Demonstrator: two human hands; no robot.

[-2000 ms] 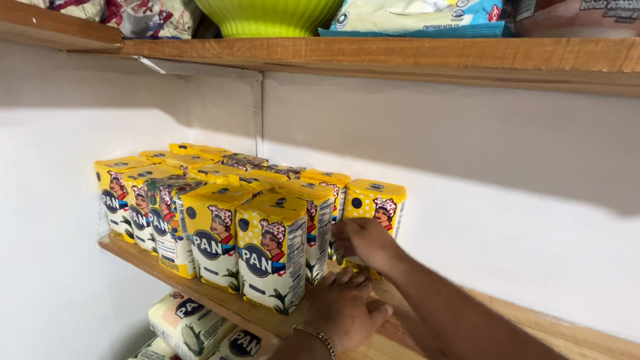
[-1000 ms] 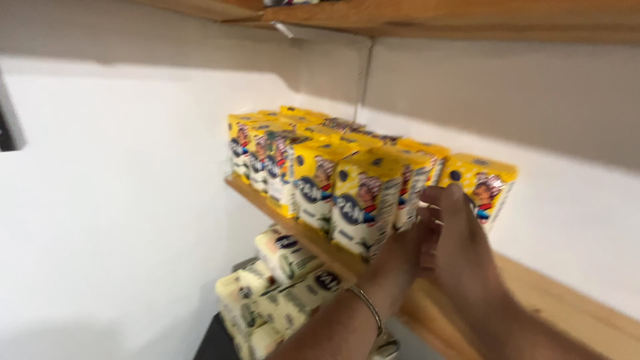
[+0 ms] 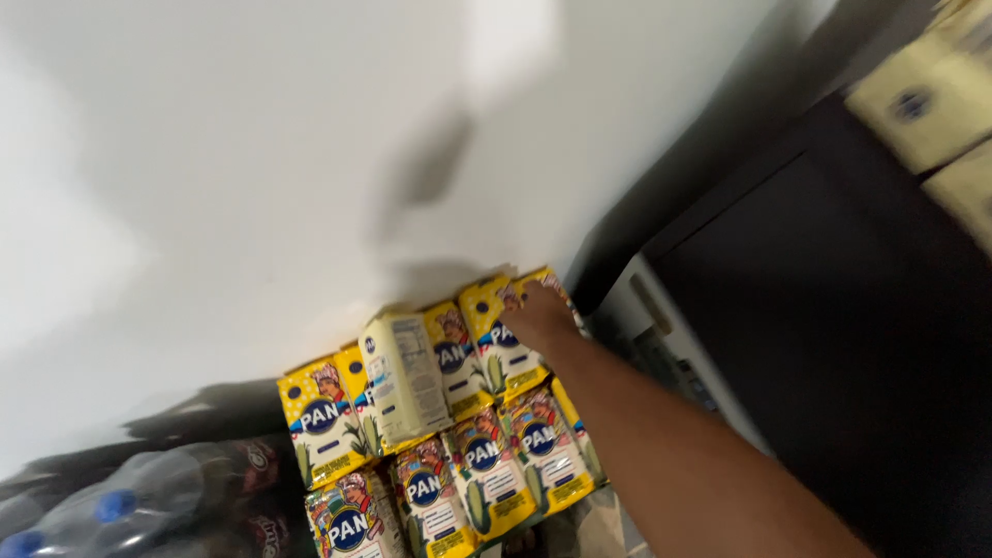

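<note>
Yellow and white PAN corn flour packets [image 3: 322,418] stand in an upper row against the white wall. A second row of PAN packets [image 3: 480,461] with multicoloured fronts is below it. One pale cream packet [image 3: 407,380] leans in front of the upper row, its printed side showing. My right hand [image 3: 539,318] reaches in from the lower right, its fingers curled at the top of the yellow packet [image 3: 531,368] at the upper row's right end. The fingertips are partly hidden and blurred. My left hand is out of view.
Clear plastic bottles with blue caps [image 3: 116,505] lie or stand at the lower left, beside dark wrapped bottles [image 3: 260,496]. A large dark panel [image 3: 829,310] with a light edge fills the right. Blurred pale yellow packets [image 3: 930,101] are at the top right.
The view has swung from the wooden shelf to another stack of packets. My right hand is now at this stack, away from the shelf packets; my left hand has left the view.
</note>
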